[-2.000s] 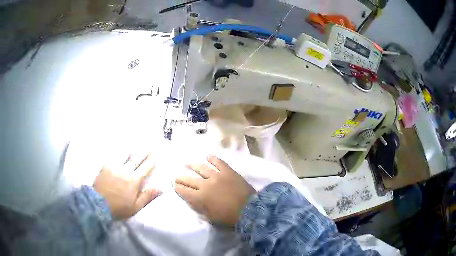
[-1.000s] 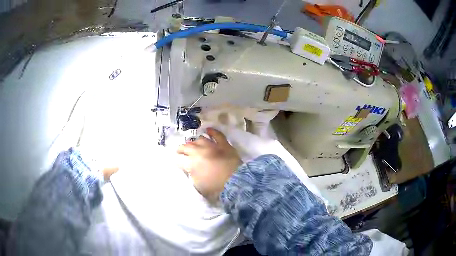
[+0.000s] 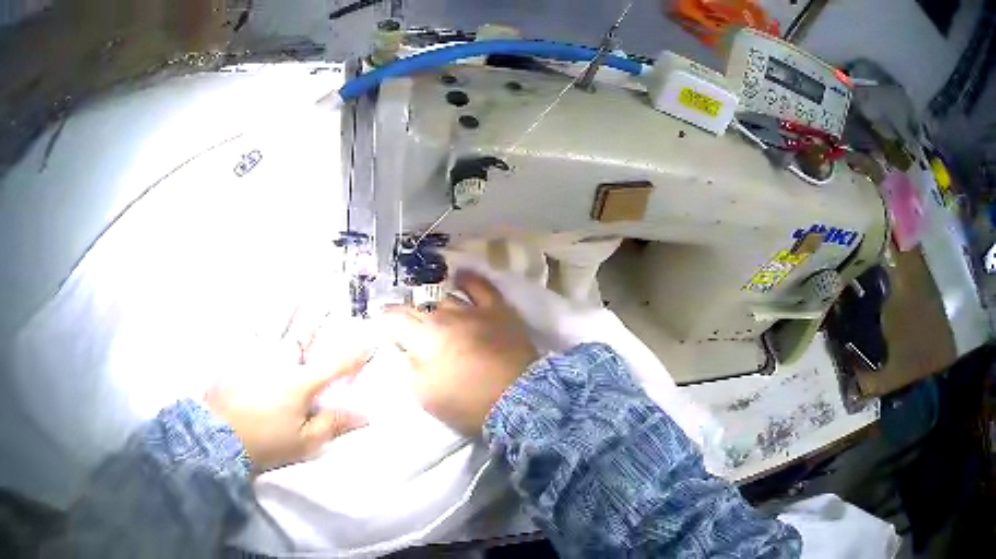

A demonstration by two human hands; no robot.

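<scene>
White fabric (image 3: 360, 480) lies over the machine table in front of the needle area, partly washed out by the lamp. My left hand (image 3: 286, 406) rests on it at the lower left, thumb towards the right hand; the glare hides whether it grips. My right hand (image 3: 464, 355) lies on the cloth just before the presser foot (image 3: 360, 293), fingertips near the dark attachment (image 3: 423, 265); I cannot tell whether it pinches the cloth. A cream piece (image 3: 513, 257) shows behind the right fingers, under the machine arm.
The cream lockstitch machine (image 3: 699, 180) spans the centre and right. A blue hose (image 3: 481, 50) crosses its head. A white box (image 3: 691, 92), control panel (image 3: 792, 85) and red-handled snips (image 3: 810, 142) are at the upper right. Orange item (image 3: 723, 20) lies behind.
Over the two seconds, my right hand has moved up to the foot. My left hand dropped left, mostly out of sight, then came back onto the cloth beside the right. The cloth has shifted.
</scene>
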